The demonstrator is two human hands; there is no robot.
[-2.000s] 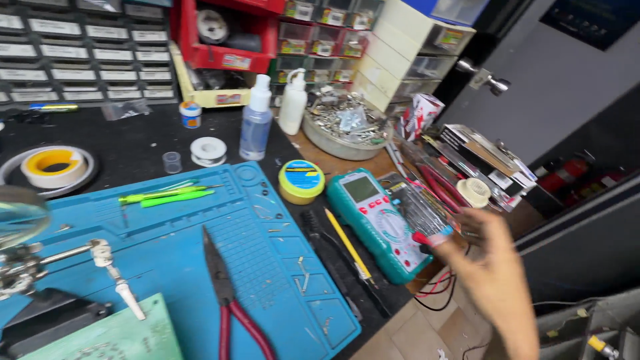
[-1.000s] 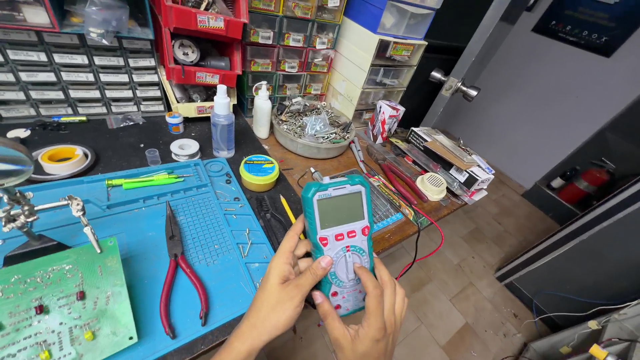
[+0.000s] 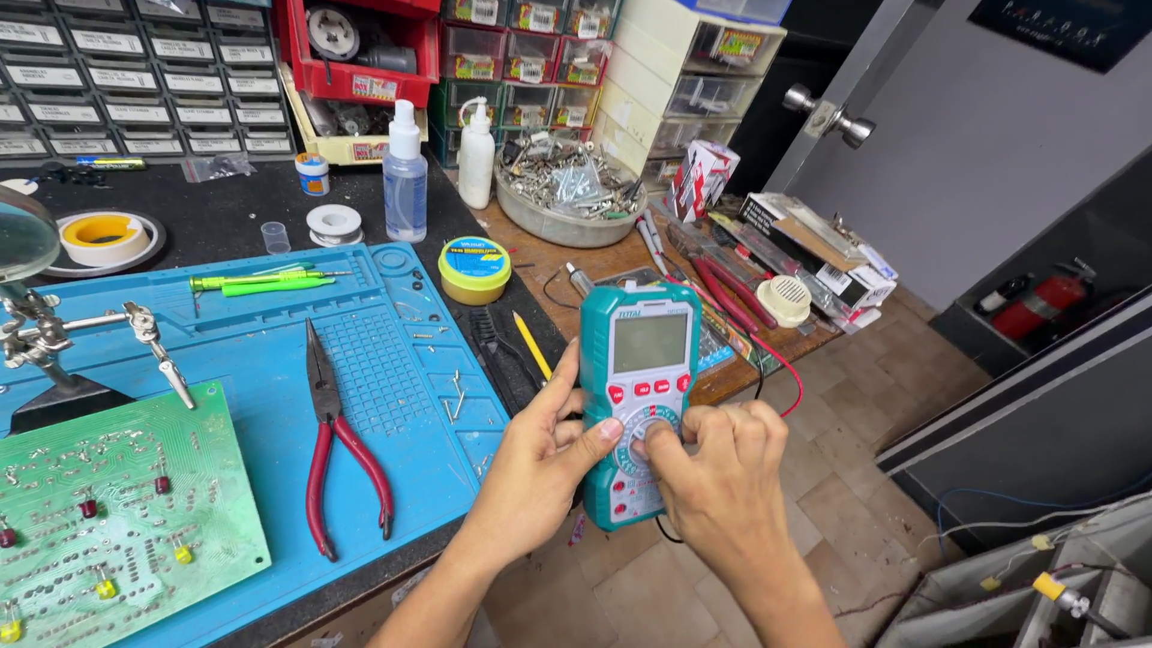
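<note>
A teal and grey Total digital multimeter (image 3: 650, 342) is held up over the bench's front edge, its display blank. My left hand (image 3: 549, 450) grips its left side, with the thumb on the face near the dial. At the rotary dial (image 3: 641, 439) are the thumb and fingers of my right hand (image 3: 724, 477), bent around it. Red-handled long-nose pliers (image 3: 335, 432) lie on the blue silicone work mat (image 3: 270, 360). Left of them, a green circuit board (image 3: 126, 513) with red and yellow components lies below a helping-hands clip (image 3: 162, 355).
Behind the mat stand a spray bottle (image 3: 405, 180), a solder spool (image 3: 334, 225), a yellow flux tin (image 3: 474, 270) and a metal bowl of screws (image 3: 571, 202). A yellow pencil (image 3: 532, 346) lies beside the multimeter. Red-handled tools (image 3: 729, 288) and boxes (image 3: 814, 252) crowd the bench's right side.
The multimeter lay on the bench two seconds ago, with one hand near it; both hands now hold it up. Since one second ago, my right hand's fingers have closed around the dial.
</note>
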